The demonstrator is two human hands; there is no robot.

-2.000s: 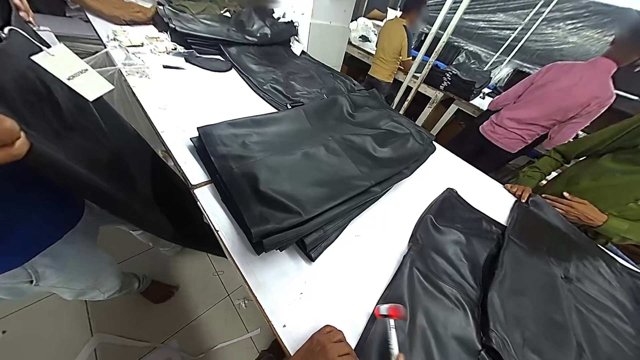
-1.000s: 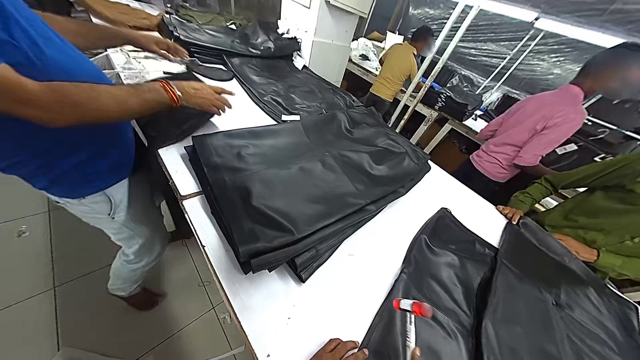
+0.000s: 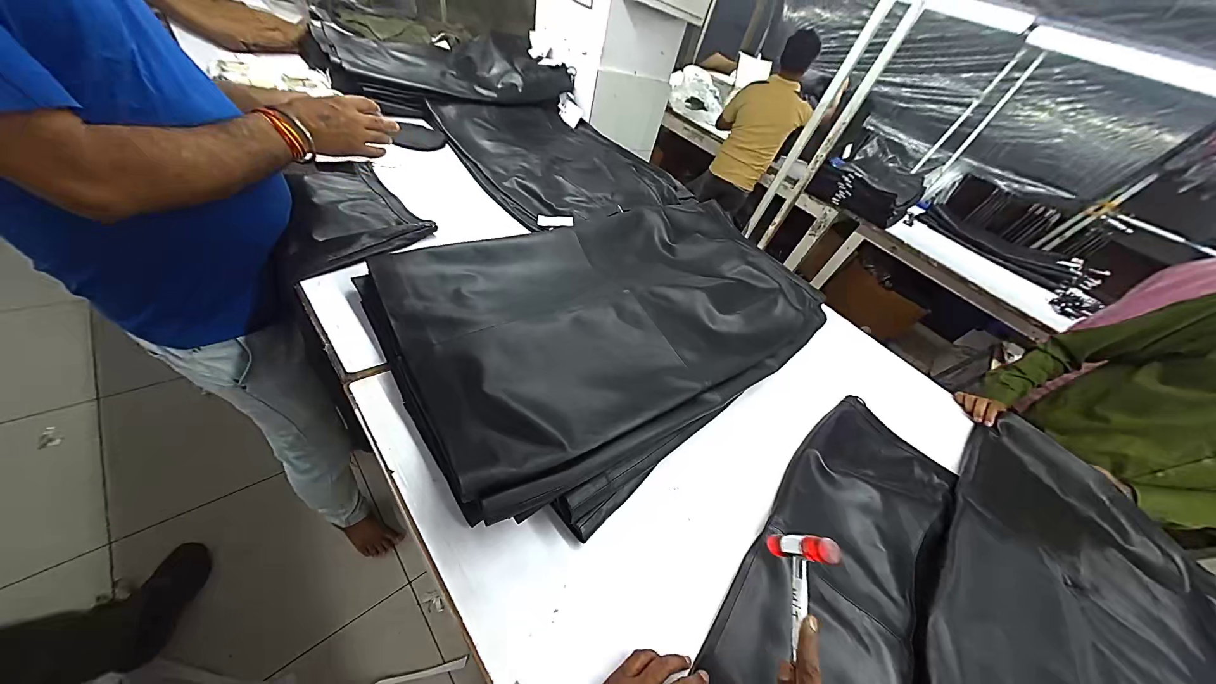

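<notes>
At the bottom edge, my right hand (image 3: 804,655) grips the handle of a small mallet (image 3: 800,589) with red faces, slightly blurred. Its head lies over a black leather-like garment piece (image 3: 855,475) spread on the white table (image 3: 684,503). My left hand (image 3: 654,668), cut off by the frame's lower edge, is at the left border of that piece; its fingertips are partly visible. A second black garment piece (image 3: 1064,541) lies alongside on the right. Left of these rests a stack of folded black pieces (image 3: 589,351).
A person in blue (image 3: 190,256) stands at the table's left edge, hands over a black piece. Across on the right, a person in green (image 3: 1121,408) touches the second garment piece. More black pieces (image 3: 560,161) lie at the far end. Another table (image 3: 969,266) stands behind.
The person in blue has come into fuller view at the left, a hand now over a black piece on the table. The mallet stays over the near garment piece.
</notes>
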